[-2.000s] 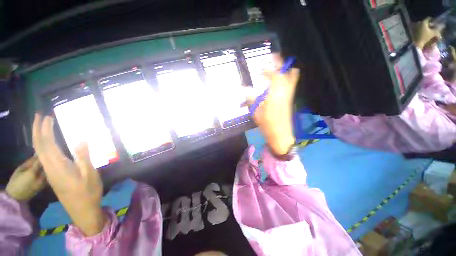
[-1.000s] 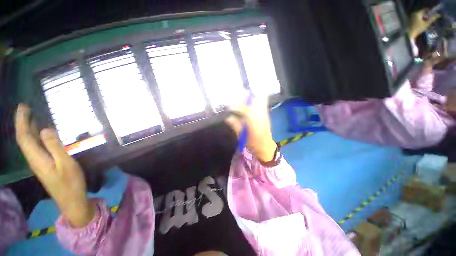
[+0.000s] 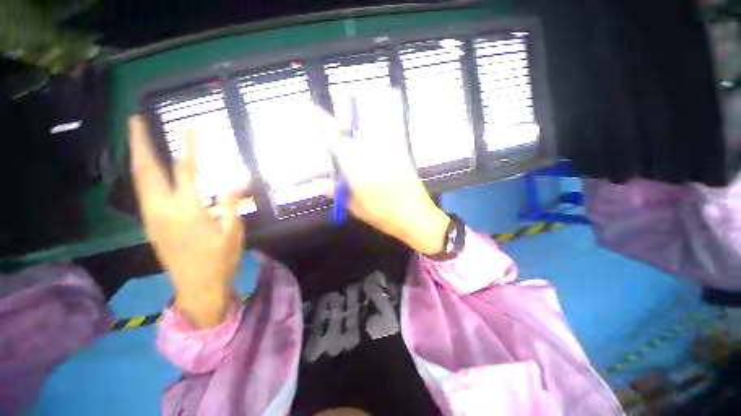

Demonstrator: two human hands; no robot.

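A black phone tray [image 3: 546,97] lies in front of me with several smartphones side by side in its slots. Their screens glow white with list lines, like the far-right smartphone [image 3: 504,93]. My right hand [image 3: 382,175] is over the middle of the tray, holding a slim blue stylus [image 3: 342,195] and covering part of a phone. It is blurred, and whether it touches a screen cannot be told. My left hand [image 3: 191,231] is over the tray's left end, fingers spread, empty and blurred, covering part of the leftmost phone.
Tall black stacked trays [image 3: 634,89] stand right of the tray. A green mat [image 3: 268,36] shows behind it. Pink sleeves of other people show at the right [image 3: 658,227] and left [image 3: 49,313]. A blue stool [image 3: 552,195] stands on the blue floor below right.
The view has shifted, so the tray sits further right. My right hand with the stylus has moved left across the phones. My left hand has moved inward over the leftmost phone.
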